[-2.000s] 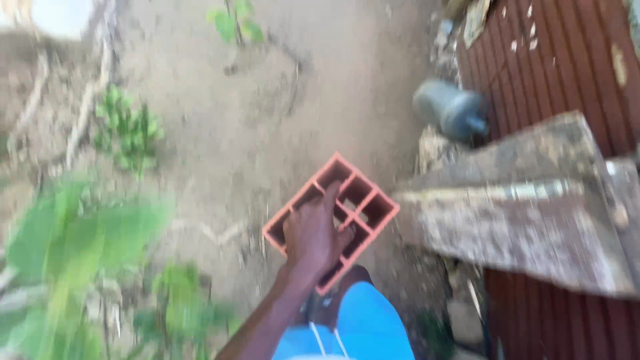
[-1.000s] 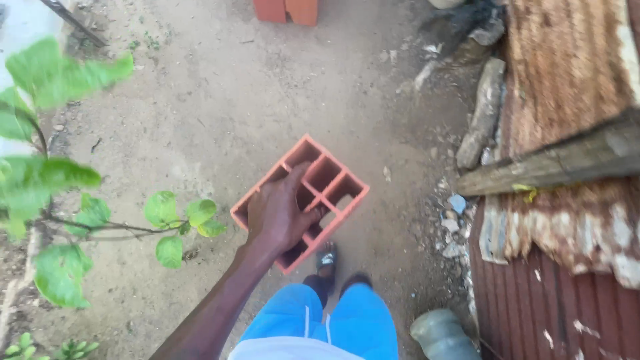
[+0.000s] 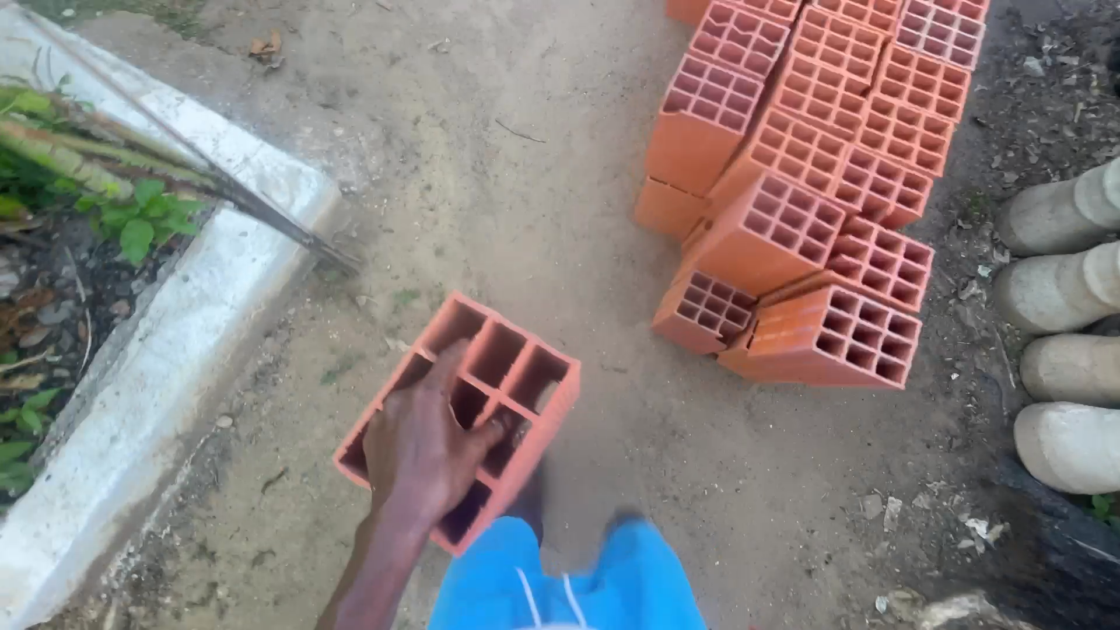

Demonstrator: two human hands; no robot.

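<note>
My left hand (image 3: 430, 437) grips a hollow red clay brick (image 3: 547, 394) from above, its fingers and thumb hooked into the open cells. The brick is held in front of my blue shorts, cells facing up and tilted diagonally. My right hand is out of view. Ahead to the right stands a stack of hollow clay bricks (image 3: 704, 153), most with their cells facing up; the nearest ones lie at uneven angles. The held brick is apart from the stack.
A white concrete curb (image 3: 166, 324) with a corner borders a plant bed on the left; thin stems (image 3: 262, 214) reach over it. Pale rounded columns (image 3: 1063, 367) lie along the right edge. Bare dirt ground runs between curb and stack.
The view has moved along the path: the sheet metal and planks on the right are gone from view, and the brick stack and white curb now show. My left hand still holds the brick.
</note>
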